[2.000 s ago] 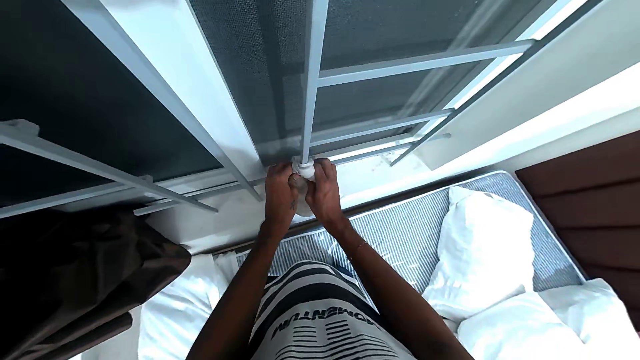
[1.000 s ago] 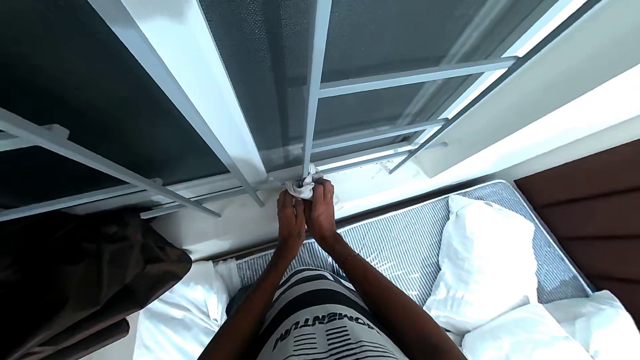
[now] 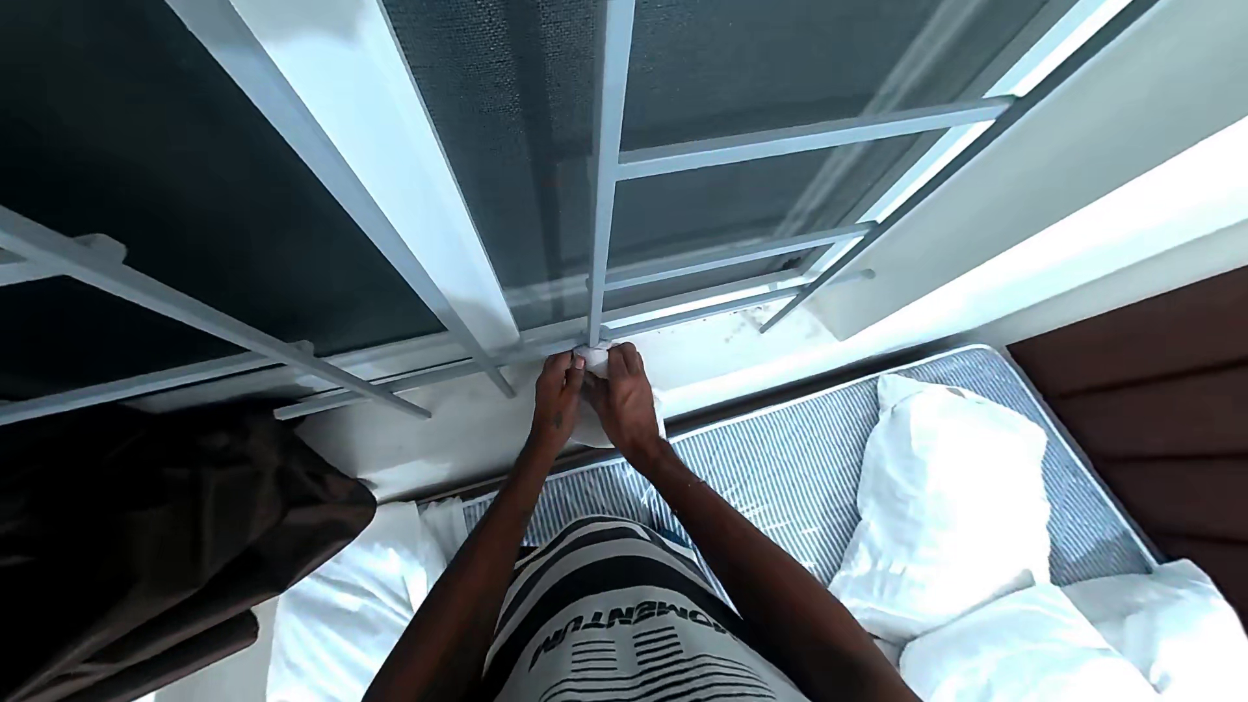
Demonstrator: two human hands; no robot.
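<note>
A white cloth point(image 3: 593, 360) is wrapped about the lower end of an upright bar of the metal window grille point(image 3: 603, 195), just above the sill. My left hand point(image 3: 558, 395) pinches the cloth from the left side. On the right, my right hand point(image 3: 624, 395) grips it with bent fingers. Part of the cloth hangs below and behind my hands, over the sill's edge. The fingers hide much of the wrapped part.
A striped mattress point(image 3: 770, 468) with white pillows point(image 3: 951, 497) lies below the window sill point(image 3: 731, 346). Dark brown curtain fabric point(image 3: 175, 526) hangs at the left. White bedding point(image 3: 341, 604) lies beside it. A brown panelled headboard point(image 3: 1160, 390) stands at the right.
My hands, close together below the bar a second ago, are now on either side of the cloth at the bar's foot. The twisted cloth seen there earlier is now mostly covered by my fingers.
</note>
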